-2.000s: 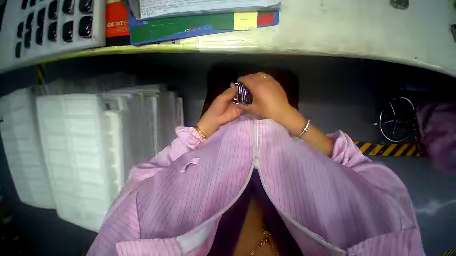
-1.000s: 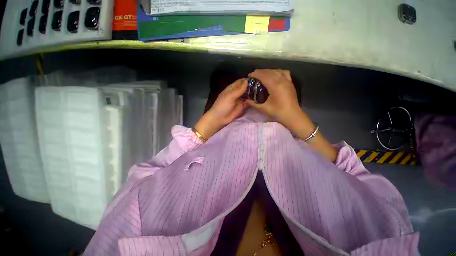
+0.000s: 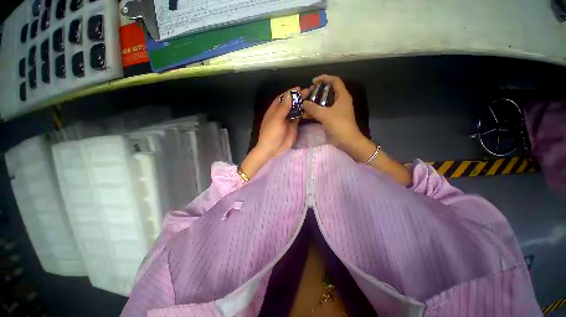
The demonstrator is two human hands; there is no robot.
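Note:
My left hand (image 3: 277, 127) holds one dark, glossy watch case (image 3: 295, 104) with a silvery edge between its fingers, above my lap. My right hand (image 3: 340, 114), just beside it, grips a small stack of watch cases (image 3: 321, 95) that show as silver bands; the exact number is hard to tell. The two hands are close together, below the bench's front edge. The fingers partly cover the units. The face of the left unit shows bright reflections.
A white blister tray (image 3: 112, 59) with rows of dark units lies on the bench (image 3: 397, 34) at the left. Beside it are an orange-red booklet (image 3: 133, 44), a clipboard with a record sheet (image 3: 217, 15) and a green folder (image 3: 214, 46). Empty trays (image 3: 99, 204) stand below. One unit lies at the far right.
The units, earlier held together between both hands, are now apart: one in my left hand, a stack in my right. The view has shifted, showing more of the blister tray and clipboard.

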